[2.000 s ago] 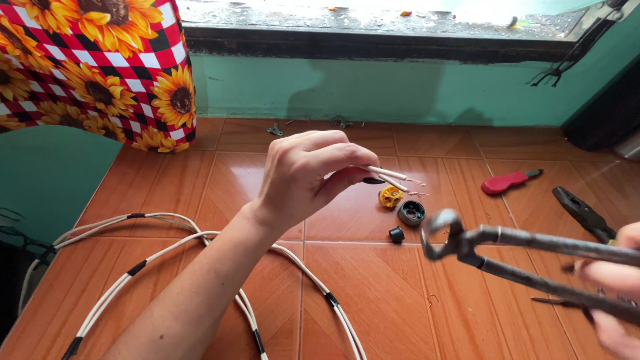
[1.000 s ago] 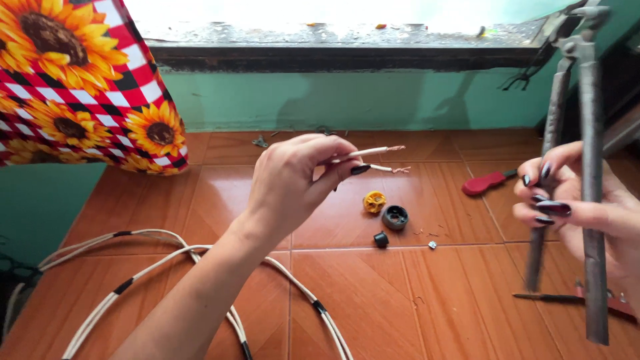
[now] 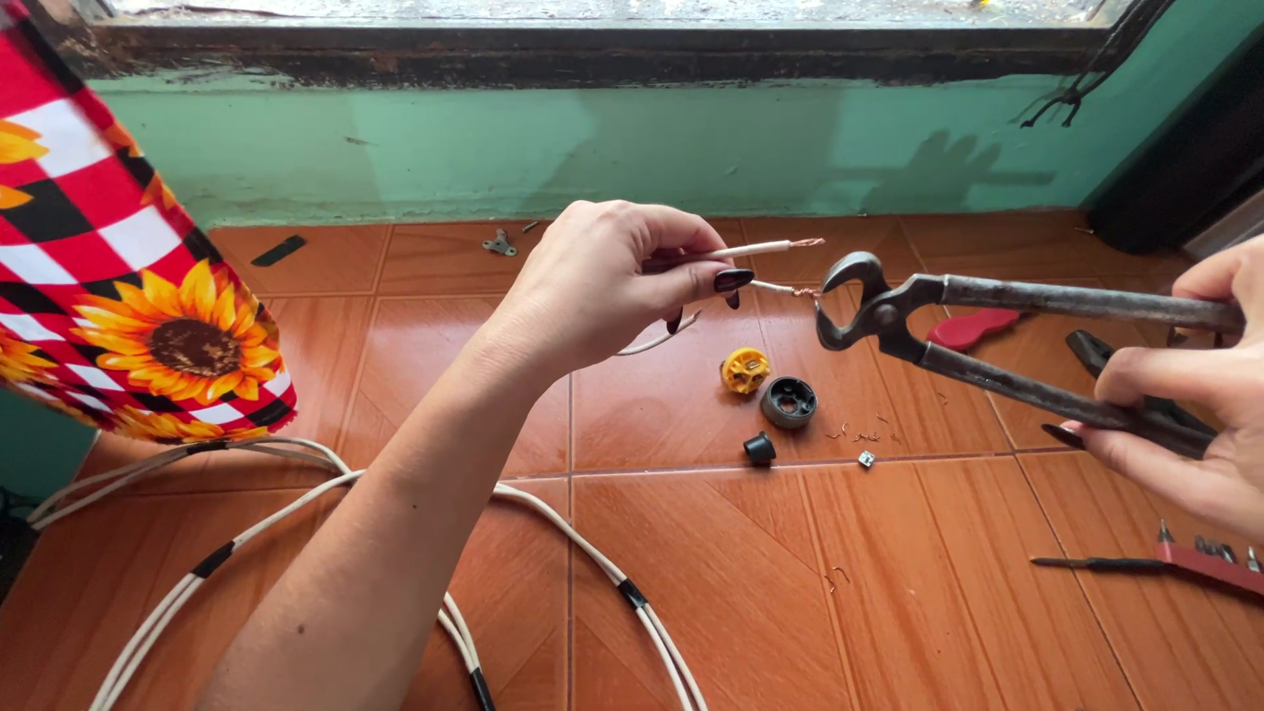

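My left hand [image 3: 622,286] pinches two white insulated wires [image 3: 755,249] near their ends, where bare twisted copper strands show. In my right hand [image 3: 1195,385] are the handles of metal end-cutting pincers [image 3: 889,311]. Their jaws are parted, close to the lower wire's copper tip; whether they touch it I cannot tell. Below the wires lie a yellow plug insert [image 3: 745,370], a round dark plug housing [image 3: 789,402] and a small black plastic sleeve [image 3: 759,449]. A tiny metal piece [image 3: 866,459] and copper scraps [image 3: 859,435] lie to their right.
White cable [image 3: 568,528], bound with black tape, loops over the tiled surface [image 3: 691,573]. A sunflower cloth [image 3: 188,346] hangs at left. Behind my right hand are a red-handled tool [image 3: 973,328] and dark pliers [image 3: 1091,351]; a red bit holder [image 3: 1210,565] lies nearer.
The pincers have swung from upright, one second ago, to nearly level, with their jaws beside the wire ends. My left hand keeps hold of the wires.
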